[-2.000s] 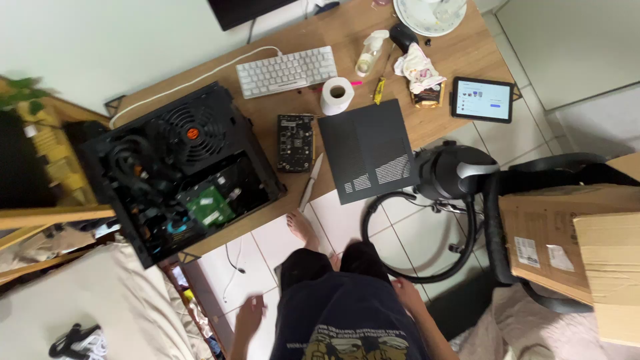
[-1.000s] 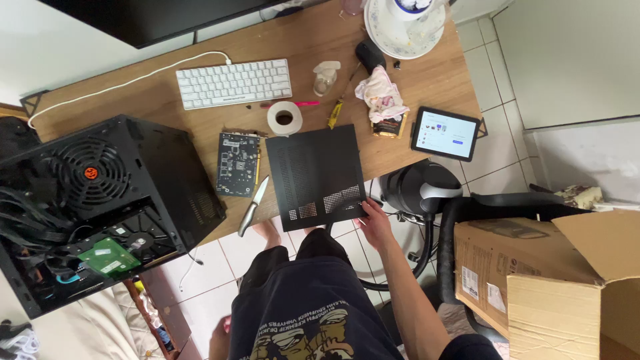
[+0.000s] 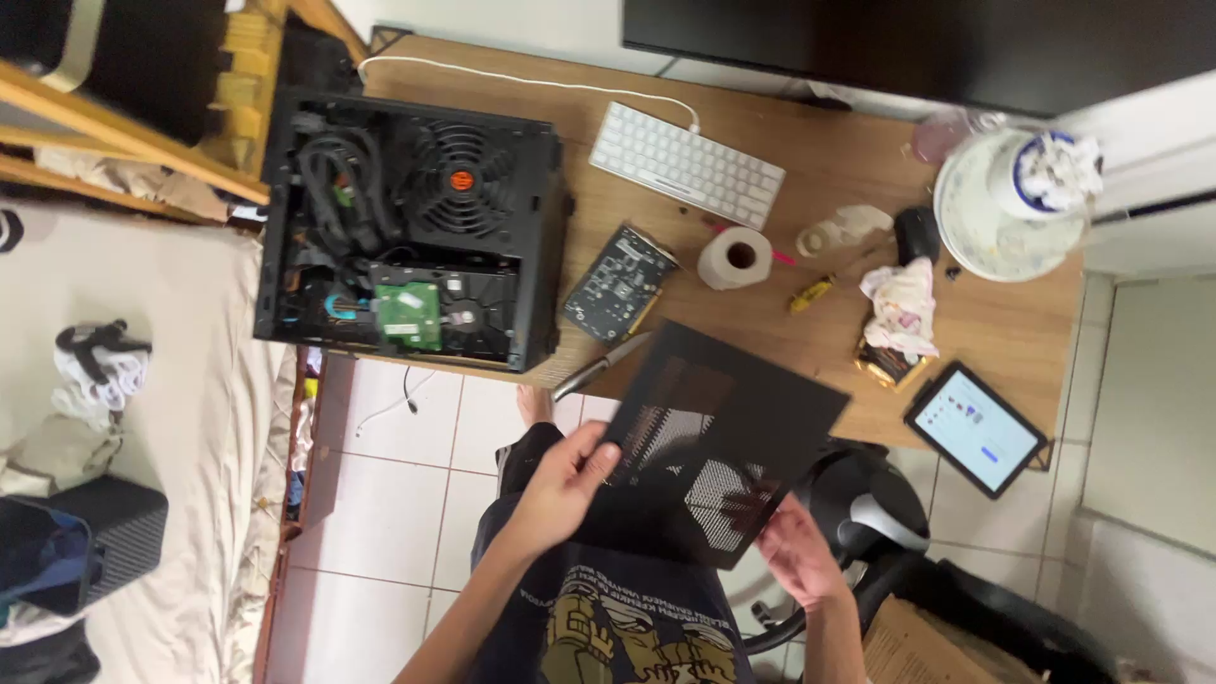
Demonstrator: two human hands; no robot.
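Note:
A black computer side panel [image 3: 750, 399] with mesh vents is held tilted over the desk's front edge. My left hand [image 3: 570, 480] grips its left edge, thumb on top; my right hand [image 3: 803, 551] holds its lower right edge, some fingers hidden beneath. Left of the panel's upper corner lies a knife [image 3: 598, 367], its blade tip close to the panel. Behind the knife rests a graphics card [image 3: 621, 283]. The open computer case [image 3: 546, 237] stands at the desk's left end, showing a fan, bundled cables and a green circuit board.
On the desk [image 3: 532, 71] are a white keyboard [image 3: 689, 163], a paper roll [image 3: 734, 257], a yellow cutter [image 3: 810, 294], a tablet [image 3: 977, 427] and a plate [image 3: 959, 223] with a bowl. A vacuum cleaner [image 3: 869, 503] stands on the floor at right, a cardboard box [image 3: 936, 646] below it.
The side panel lay on the desk's front part in the earlier frames; now it is lifted and turned in both my hands. My left hand has come up to it. The view has shifted and turned.

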